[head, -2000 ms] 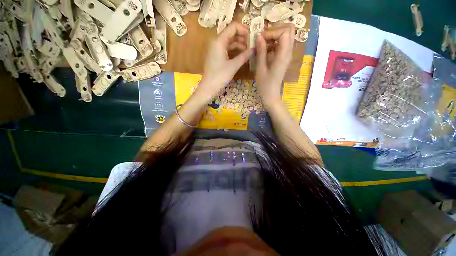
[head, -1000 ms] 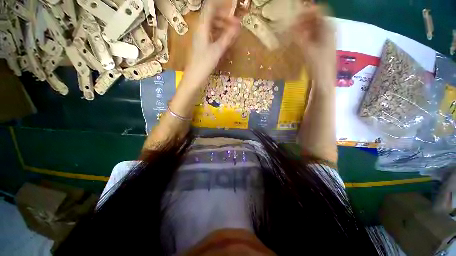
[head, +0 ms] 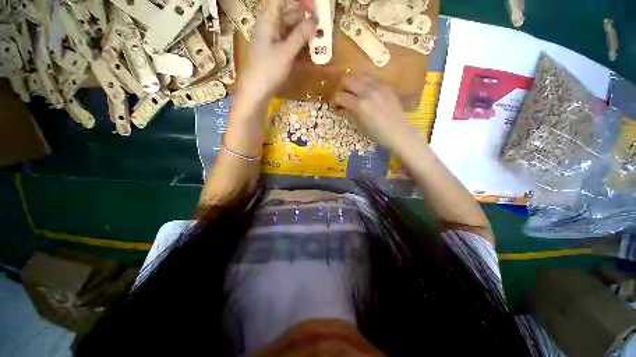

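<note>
My left hand (head: 275, 49) is at the top, left of centre, closed on a beige housing (head: 321, 38), a flat strip with a hole and rounded end, over the brown board (head: 293, 87). My right hand (head: 369, 104) is palm down at the upper edge of a loose pile of pale round inserts (head: 317, 129). Its fingertips are bent at the pile's edge; whether they pinch an insert cannot be told. A few tiny pale pegs (head: 322, 83) lie on the board between the hands.
A big heap of beige housings (head: 132, 56) fills the upper left. More housings (head: 364, 42) lie on the board's far part. The pile rests on a grey-and-yellow sheet (head: 411, 153). A clear bag of small parts (head: 554, 118) lies on a white printed sheet (head: 453, 153) at right.
Both hands came apart from the housing they worked on together. My left hand now holds a housing at the top. My right hand swung out right, then came back down to the pile.
</note>
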